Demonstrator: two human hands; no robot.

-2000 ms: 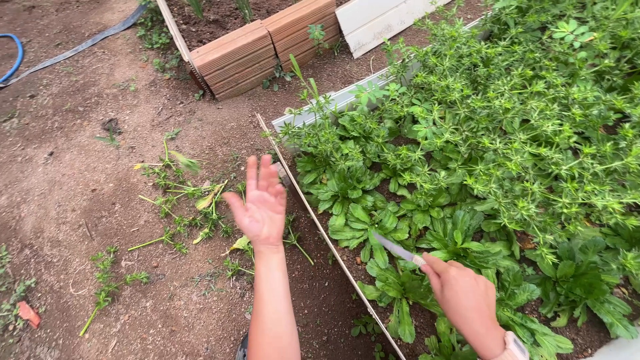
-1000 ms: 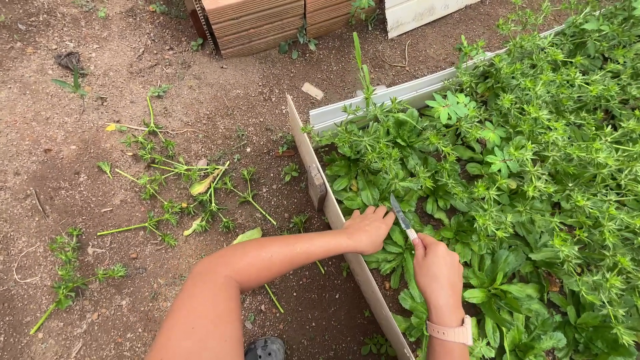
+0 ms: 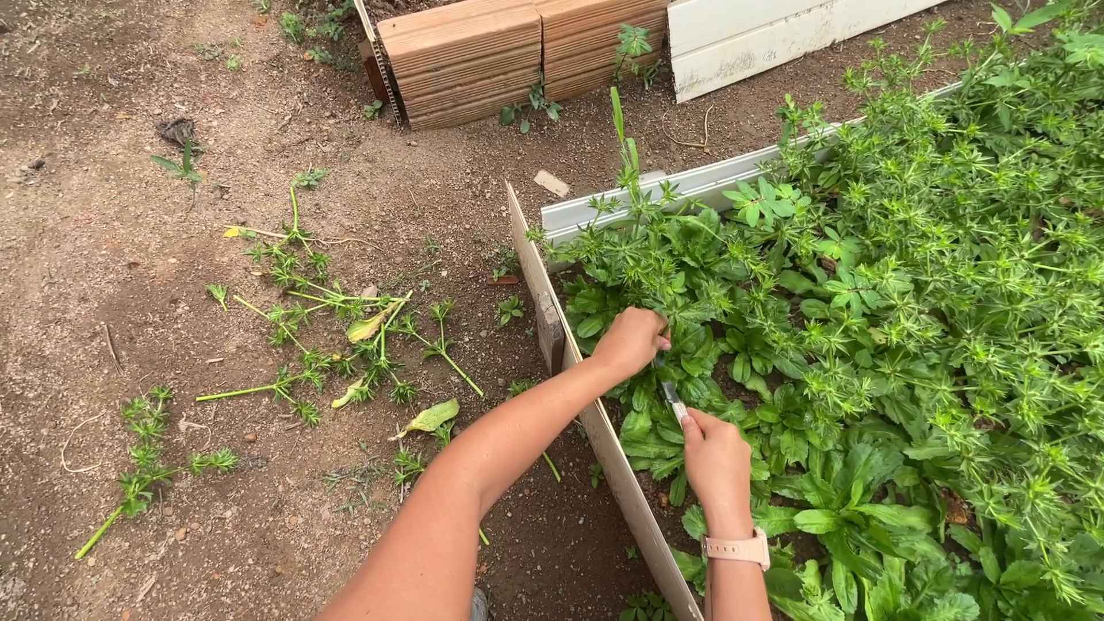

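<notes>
My right hand (image 3: pixel 718 453) grips the light handle of a small knife (image 3: pixel 672 398), its blade pointing up and left among the leaves. Just above the blade, my left hand (image 3: pixel 634 343) reaches over the board edging with curled fingers at the green plants; whether it pinches a stem is hidden by the hand itself. Around both hands grow low leafy plants (image 3: pixel 841 517) with toothed leaves, and spiky green flower stalks (image 3: pixel 931 302) rise thickly to the right. Cut stalks (image 3: pixel 323 297) lie scattered on the soil at the left.
A thin board (image 3: pixel 628 492) edges the bed between the left arm and the plants, with a small block (image 3: pixel 549 332) against its outer side. White plastic edging (image 3: pixel 690 185) runs along the bed's far side. Ribbed clay bricks (image 3: pixel 474 65) and a white panel (image 3: pixel 776 39) stand beyond.
My left hand has moved from over the bare ground, past the board, into the plants. The right hand stays on the knife, whose blade is now lower among the leaves.
</notes>
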